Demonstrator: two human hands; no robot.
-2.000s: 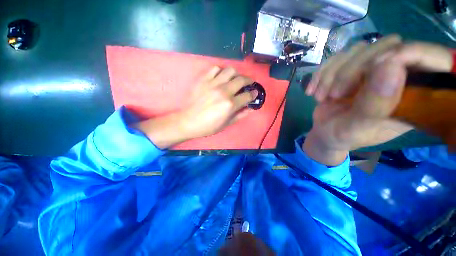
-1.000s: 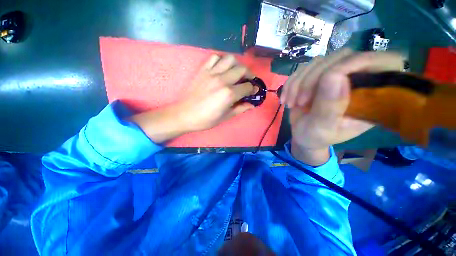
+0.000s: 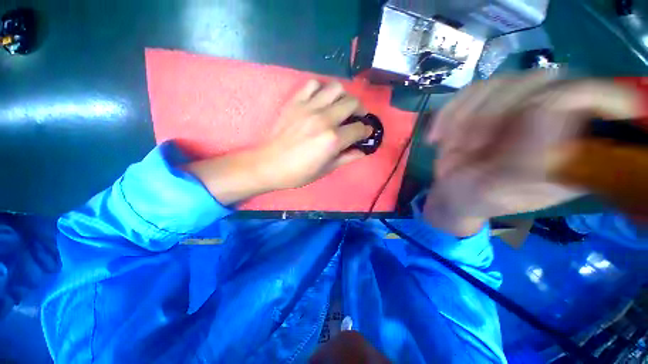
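Note:
My left hand (image 3: 312,138) holds a small round black assembly (image 3: 370,134) on the right part of the salmon-red work mat (image 3: 213,99). Its fingers cover the assembly's left side. My right hand (image 3: 504,142) is blurred, to the right of the mat, and grips the electric screwdriver (image 3: 604,167), which has an orange body and black grip. The screwdriver's bit cannot be made out. The silver-grey screw feeder (image 3: 426,50) stands behind the mat's right edge, close to my right hand.
A black assembly (image 3: 18,32) stands at the far left of the green bench (image 3: 71,156). Another (image 3: 541,60) is partly hidden behind my right hand. A thin wire (image 3: 398,160) crosses the mat's right side. The black power cord (image 3: 469,279) runs across my lap. Clear plastic lies beside the feeder.
A second ago the screwdriver's bit was at the assembly; now my right hand and the screwdriver have moved right, away from it. My left hand still holds the assembly in nearly the same place.

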